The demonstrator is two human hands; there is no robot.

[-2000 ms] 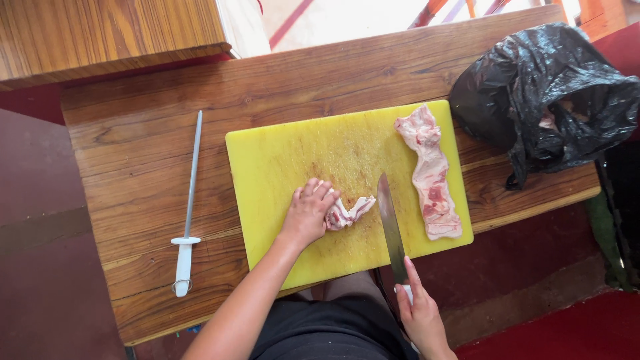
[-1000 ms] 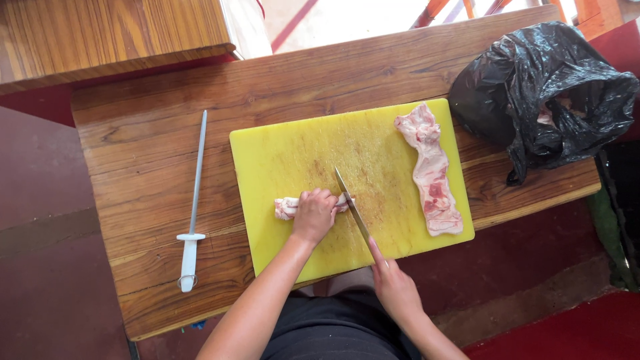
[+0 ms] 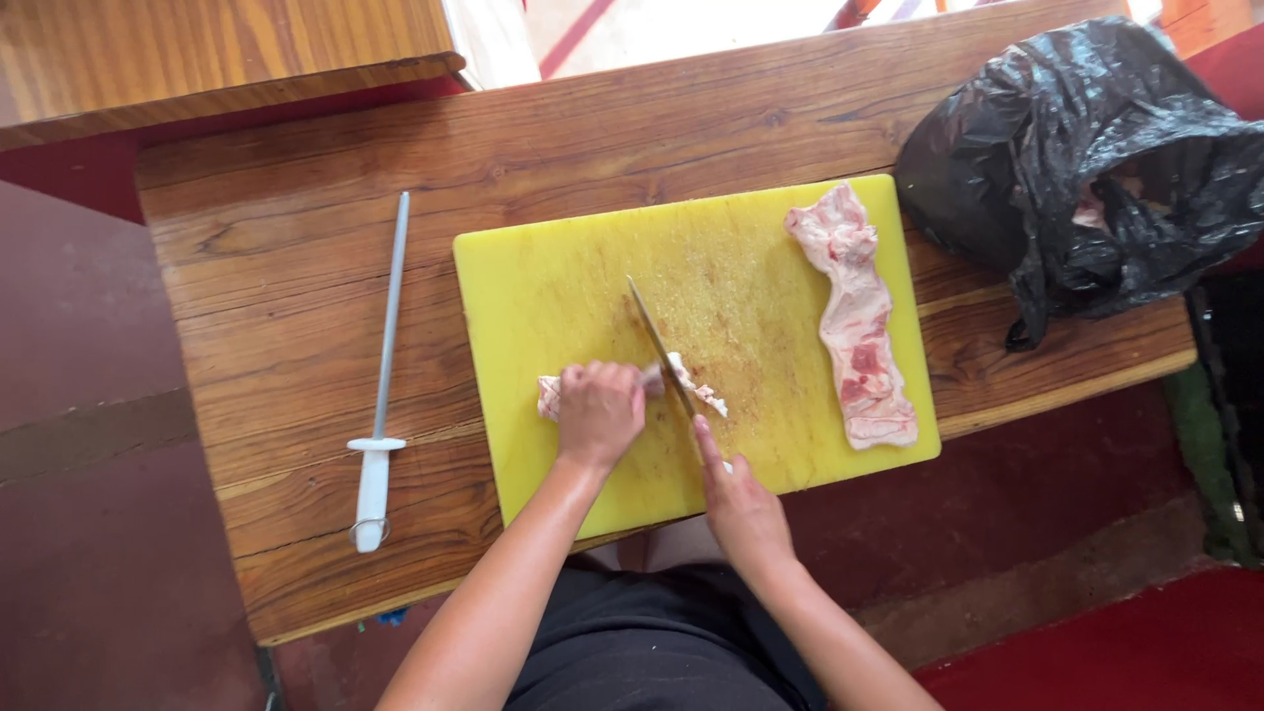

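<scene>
My left hand (image 3: pixel 600 415) grips a narrow strip of raw fatty meat (image 3: pixel 548 397) on the yellow cutting board (image 3: pixel 553 296); most of the strip is hidden under the fingers. My right hand (image 3: pixel 743 509) holds a knife (image 3: pixel 654 331) by its white handle, index finger along the back of the blade. The blade lies across the meat's right end, tip pointing away from me. Small cut bits (image 3: pixel 709 398) lie just right of the blade. A longer slab of raw meat (image 3: pixel 857 326) rests along the board's right side.
A honing steel (image 3: pixel 391 326) with a white handle lies on the wooden table (image 3: pixel 286 326) left of the board. At the back right stands a black plastic bag (image 3: pixel 1066 178), its mouth open, with meat inside. Another wooden surface (image 3: pixel 217 49) juts in at the upper left.
Two seconds ago the knife was farther right, apart from the meat strip. Now its blade crosses the strip's right end, and small bits show to the right of it.
</scene>
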